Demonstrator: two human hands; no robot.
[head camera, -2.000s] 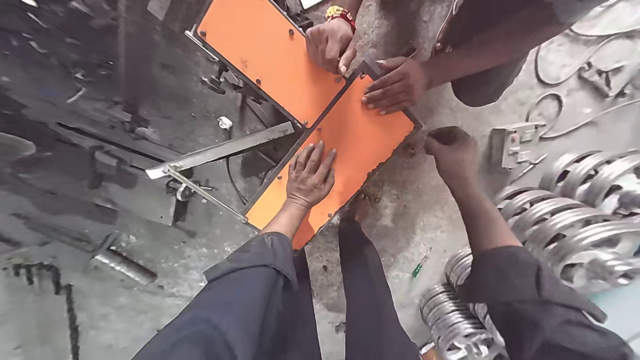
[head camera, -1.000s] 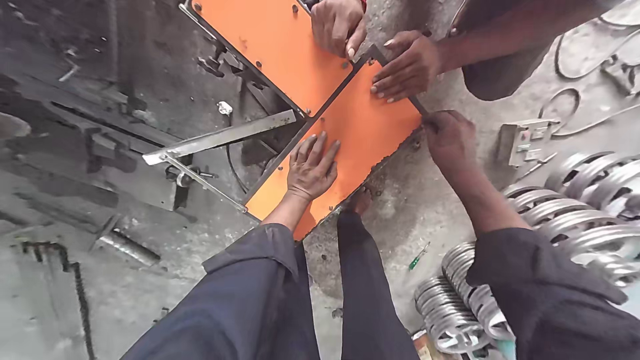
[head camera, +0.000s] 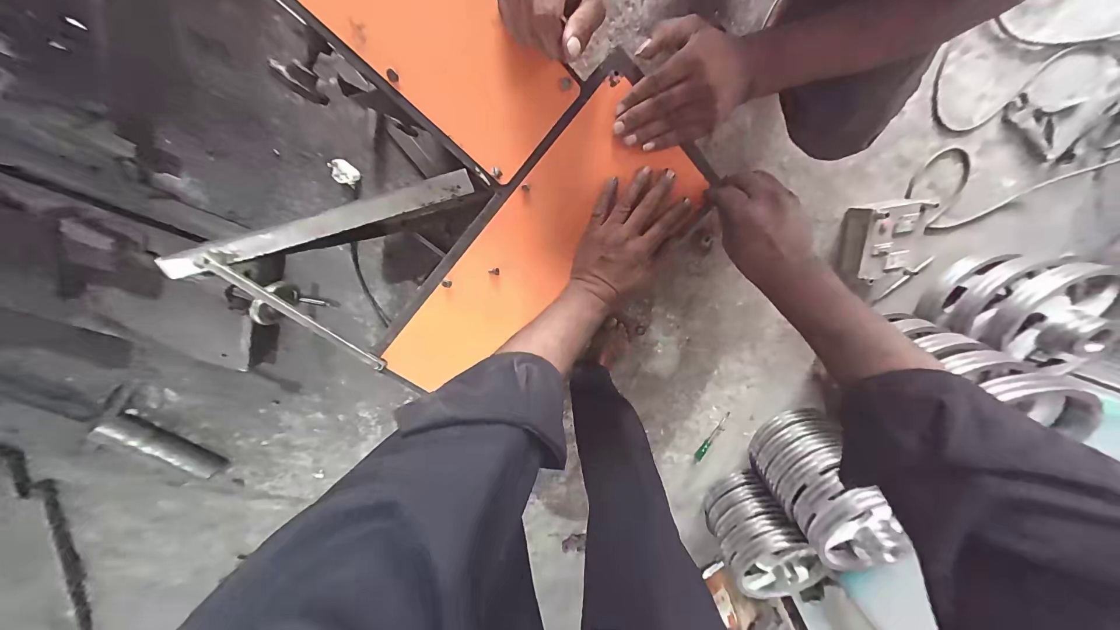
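An orange panel (head camera: 516, 254) with a dark metal edge and several bolts lies slanted in front of me, meeting a second orange panel (head camera: 437, 70) at upper left. Flat on the near panel rests my left hand (head camera: 626, 236), fingers spread. My right hand (head camera: 761, 214) has its fingers closed on the panel's right corner, at the end of the dark edge. A co-worker's hand (head camera: 687, 83) presses on the panel's upper end, and the co-worker's other hand (head camera: 551, 26) is at the second panel's right edge.
A metal bar (head camera: 324, 223) and a thin rod (head camera: 293, 313) stick out at left. Stacked metal rings (head camera: 796, 481) stand at lower right, below an electrical socket box (head camera: 884, 236) with cables. A green-handled screwdriver (head camera: 710, 439) and a metal cylinder (head camera: 159, 444) lie on the floor.
My left hand has slid up and right across the panel, nearer the co-worker's hand. My right hand, apart from the panel two seconds ago, has come to its right corner.
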